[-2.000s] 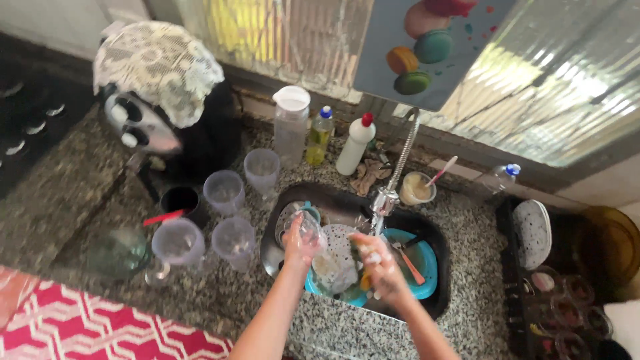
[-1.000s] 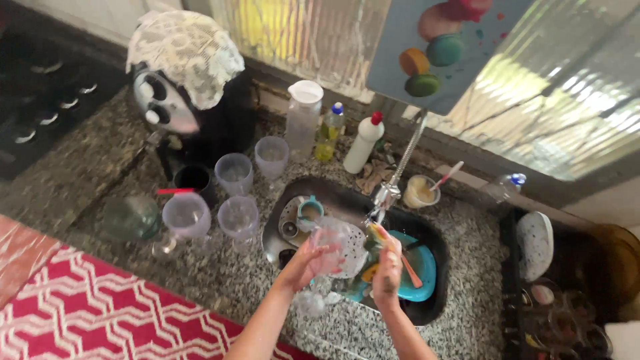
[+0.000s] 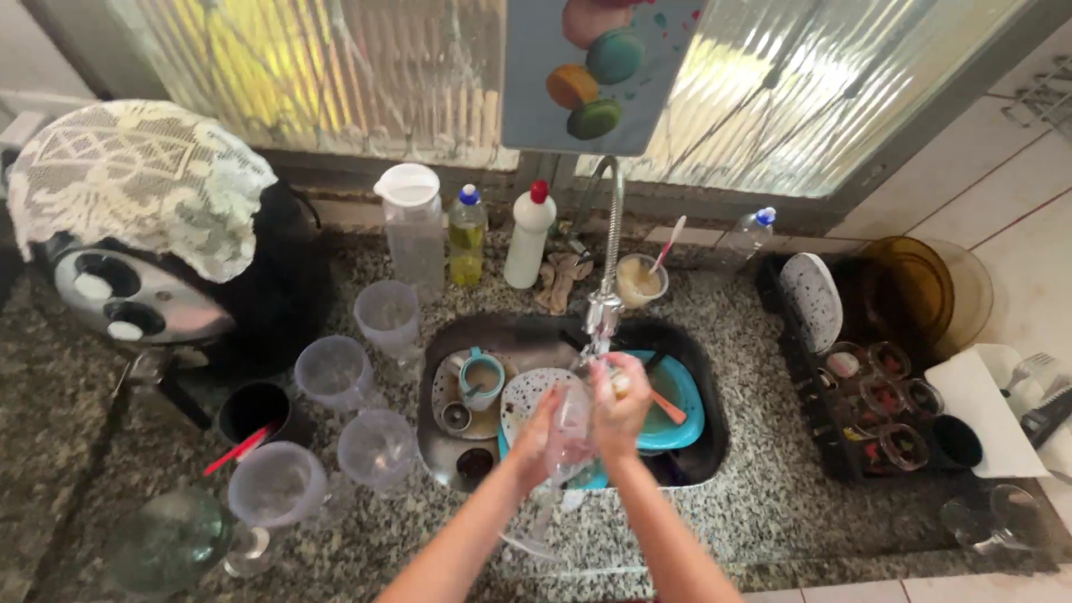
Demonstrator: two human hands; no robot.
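Note:
Over the front of the dark sink (image 3: pixel 716 469), my left hand (image 3: pixel 536 440) grips a clear stemmed glass (image 3: pixel 571 427), its foot toward me. My right hand (image 3: pixel 620 398) is closed around a sponge (image 3: pixel 621 383), mostly hidden by the fingers, beside the glass and under the faucet (image 3: pixel 605 310), where water runs. Behind the hands, a speckled plate (image 3: pixel 528 394) lies in the sink. To its left are a blue-rimmed mug (image 3: pixel 481 377) and a small metal cup (image 3: pixel 456 416). A blue basin (image 3: pixel 691 419) at the right holds water and an orange-handled utensil (image 3: pixel 668 409).
Several plastic goblets (image 3: pixel 333 373) and a black cup (image 3: pixel 255 414) stand left, near an air fryer (image 3: pixel 276 310). Behind the sink are a pitcher (image 3: pixel 410 226), soap bottle (image 3: pixel 467 239), white bottle (image 3: pixel 529 239) and tub (image 3: pixel 641 280). A black dish rack (image 3: pixel 812 419) stands right.
My right hand has moved from the right of the faucet to under its stream. The glass has tilted in my left hand, its foot now toward me.

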